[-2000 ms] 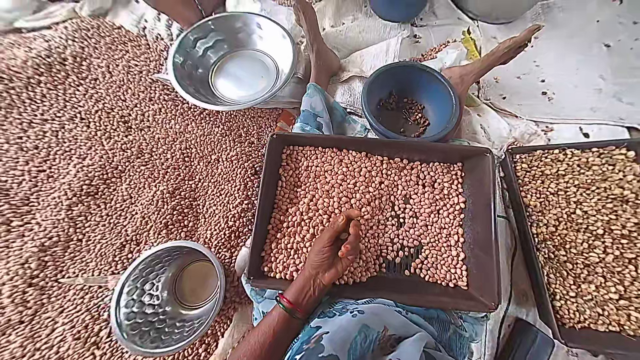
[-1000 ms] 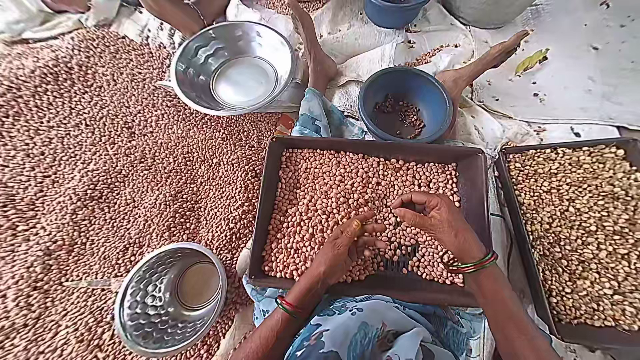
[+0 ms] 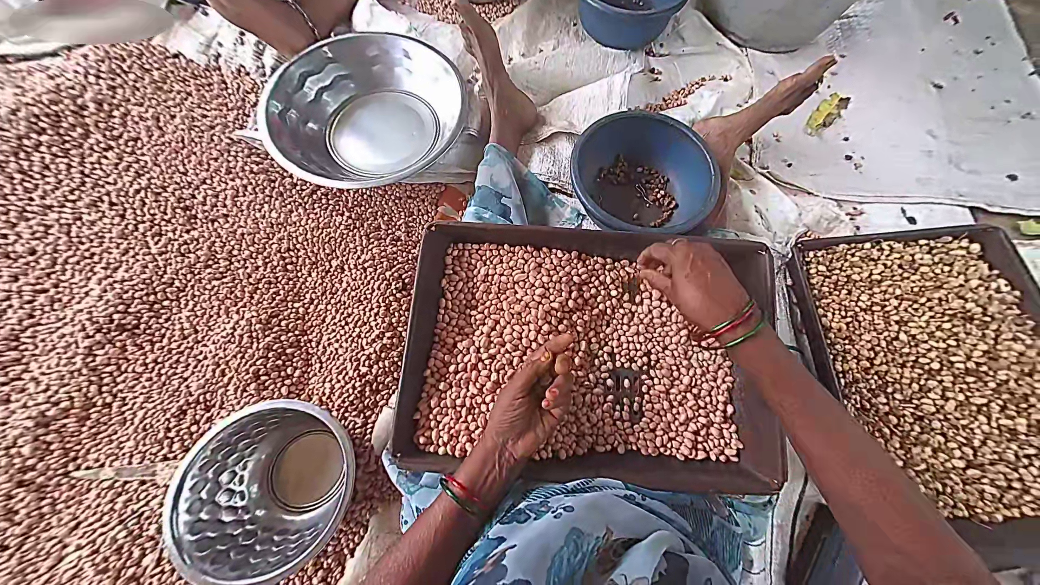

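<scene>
A dark rectangular tray (image 3: 585, 479) lies across my lap, spread with pinkish nuts or beans (image 3: 520, 301). Over its middle, my left hand (image 3: 532, 398) is palm up with curled fingers, thumb near the forefinger; whether it holds a nut I cannot tell. My right hand (image 3: 691, 280) is over the tray's upper right part, fingertips pinched close together just above the nuts, and anything between them is hidden. Just beyond the tray's far edge stands a blue bowl (image 3: 597, 191) with small dark bits inside.
A large heap of the same nuts (image 3: 203, 268) covers the left side, with two shiny metal bowls (image 3: 386, 134) (image 3: 260, 487) on it. At right lies another tray (image 3: 821, 325) of paler pieces. Bare feet, a second blue bowl (image 3: 626, 28) and a grey container (image 3: 772, 20) are beyond.
My right hand, out of view two seconds ago, came in over the tray and has since moved away from me to its upper right. My left hand stays over the tray's middle.
</scene>
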